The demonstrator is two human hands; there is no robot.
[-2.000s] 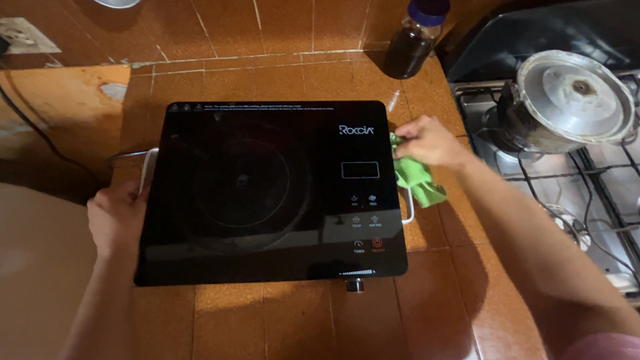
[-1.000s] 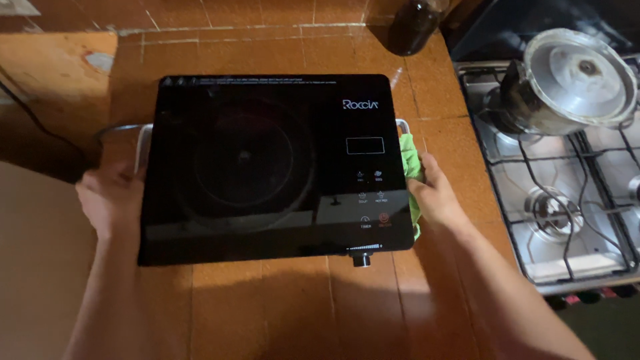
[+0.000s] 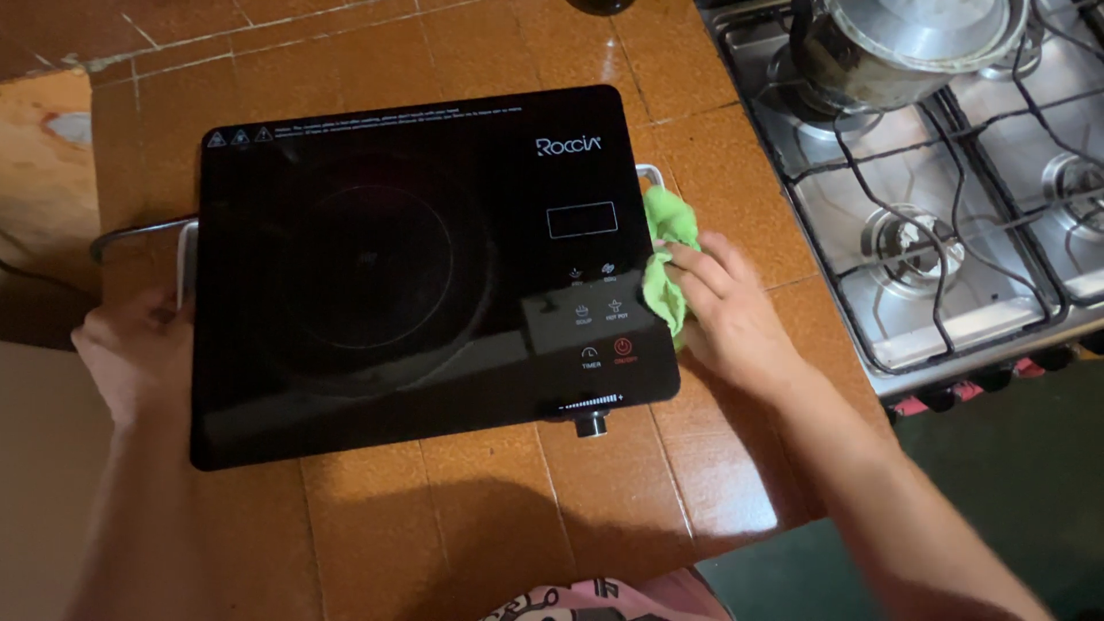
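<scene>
A black glass-topped portable electric cooktop [image 3: 371,276] lies on the tiled counter, slightly turned, with a control knob [image 3: 591,423] at its front edge. At its left side is my left hand [image 3: 138,354], next to the white side handle [image 3: 185,259]; the fingertips are partly hidden, so its grip is unclear. My right hand [image 3: 724,302] holds a green cloth [image 3: 668,259] against the cooktop's right side, just in front of the other white handle [image 3: 651,174].
To the right stands a gas stove [image 3: 975,293] with black grates and a lidded metal pot [image 3: 897,52]. A dark jar [image 3: 601,4] is cut off at the top edge. A cable [image 3: 142,231] runs out at the cooktop's left. The counter [image 3: 483,492] ends at the front.
The cooktop has turned a little counterclockwise. My right hand, by the back of the right side two seconds ago, is now farther forward along that side with the green cloth. The view has shifted.
</scene>
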